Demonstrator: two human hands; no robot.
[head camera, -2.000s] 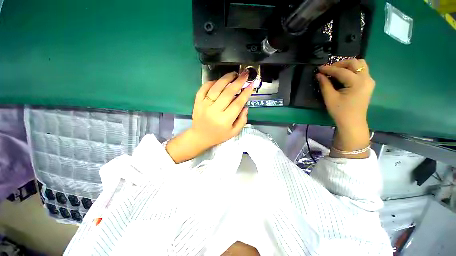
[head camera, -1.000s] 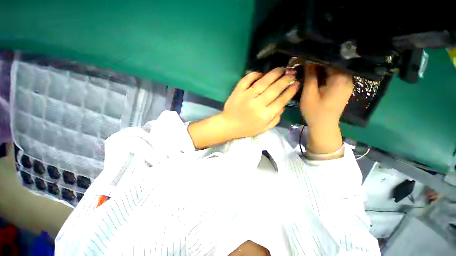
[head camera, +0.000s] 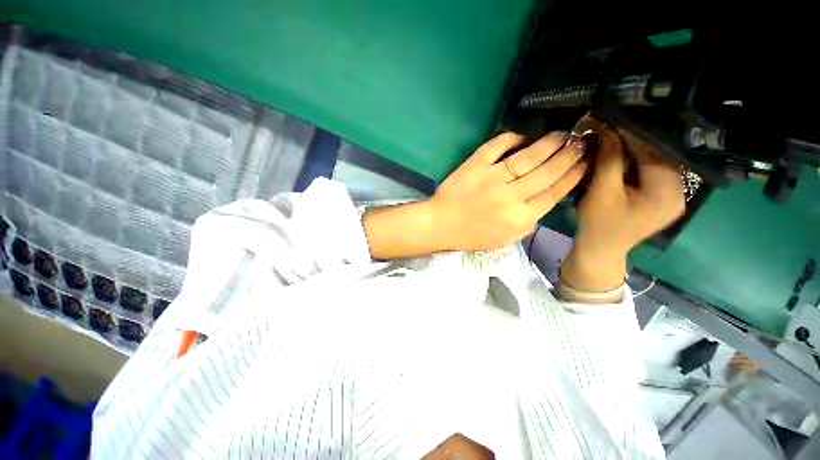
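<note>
The black hand press (head camera: 647, 90) stands on the green bench at the upper right, with a visible spring (head camera: 557, 95). A shiny-rimmed watch case (head camera: 586, 128) shows at its front, mostly covered by fingers. My left hand (head camera: 503, 193) has its fingertips on the case's left side. My right hand (head camera: 629, 193) reaches in from the right, its fingertips beside the case under the press; whether they hold a small part is hidden. Glittering pieces (head camera: 691, 184) show in the parts tray, just right of my right hand.
The green bench (head camera: 360, 81) extends left and lower right of the press. A blister tray (head camera: 117, 162) hangs lower left, with dark pieces in its bottom pockets. Grey-white boxes (head camera: 674, 332) are below the bench at right. A blue object (head camera: 45, 422) is at lower left.
The view has turned, so the press appears further right and tilted. My right hand has moved from the parts tray to the case. My left hand has stayed at the case.
</note>
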